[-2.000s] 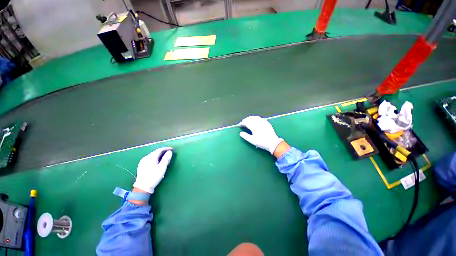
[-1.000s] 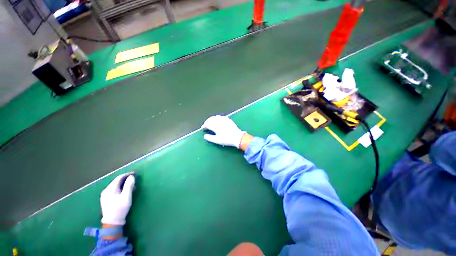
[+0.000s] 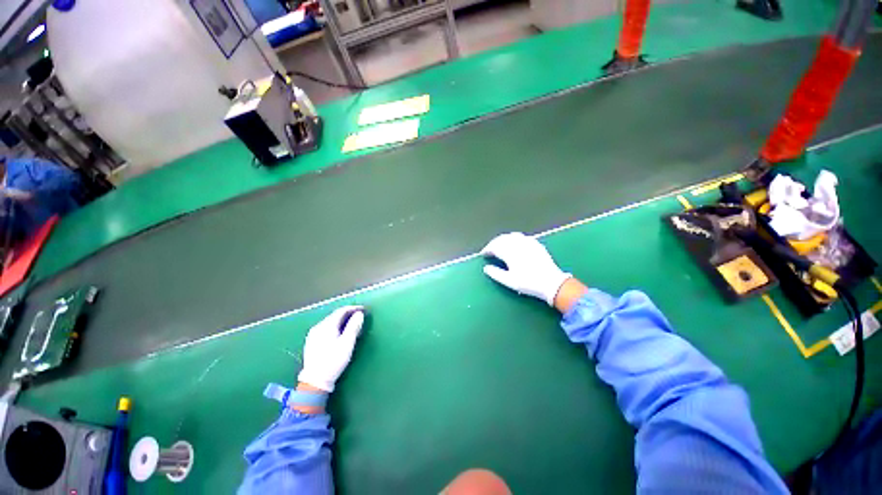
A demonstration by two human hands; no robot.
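My left hand [image 3: 332, 348], in a white glove with a light blue wrist strap [image 3: 298, 396], rests on the green mat [image 3: 435, 387], thumb and fingers curled. A faint thin line, like solder wire, runs toward it; whether the hand grips it cannot be told. My right hand [image 3: 525, 265], also white-gloved, rests at the thin white edge line of the conveyor belt [image 3: 406, 213], thumb and fingers apart, nothing visible in it. The solder reel [image 3: 162, 460] lies left of my left hand. A green circuit board [image 3: 54, 334] with a white-silver track lies at the far left.
A grey box with a round black opening [image 3: 73, 450] and a blue stick [image 3: 116, 454] stand at lower left. At right are a soldering iron stand with sponge [image 3: 742, 275], white wipe [image 3: 806, 206] and black cord. A red-wrapped post [image 3: 810, 101] rises behind. A person's blue sleeve [image 3: 44, 184] shows far left.
The view swung right, then back left, bringing the reel and left board back into view. My hands kept nearly the same pose and place on the mat.
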